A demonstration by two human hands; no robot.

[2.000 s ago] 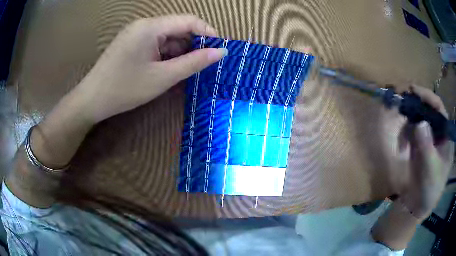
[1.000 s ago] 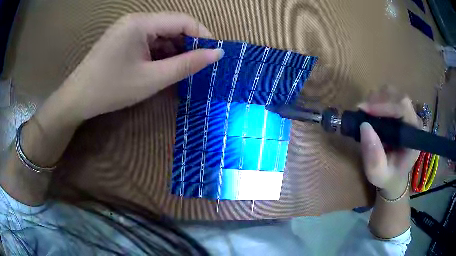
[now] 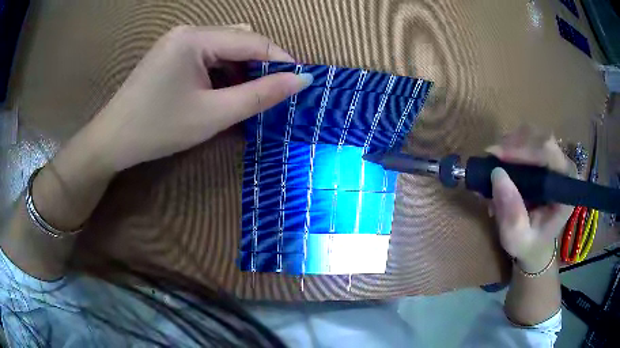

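Observation:
The cell string (image 3: 279, 197), a blue sheet of joined cells with pale ribbon lines, lies in front of me, its far part dark and its near right part bright with glare. Ribbon tails stick out at its near edge. My left hand (image 3: 204, 95) grips its far left corner, thumb on top, fingers partly hidden behind. The far part looks tilted up from the near part. My right hand (image 3: 530, 197) holds the black soldering iron (image 3: 510, 180) like a pen. The iron's tip is over a ribbon line near the middle right of the string; whether it touches is unclear.
Red and yellow handle loops (image 3: 579, 234) of a tool lie at the right table edge. Dark narrow cell strips (image 3: 573, 35) lie at the far right. Grey equipment (image 3: 605, 27) stands in the far right corner. The brown table (image 3: 462, 258) surrounds the string.
The iron has swung from beside the far right corner to over the string's middle right. The string has shifted slightly. My left hand keeps its grip at the far left corner.

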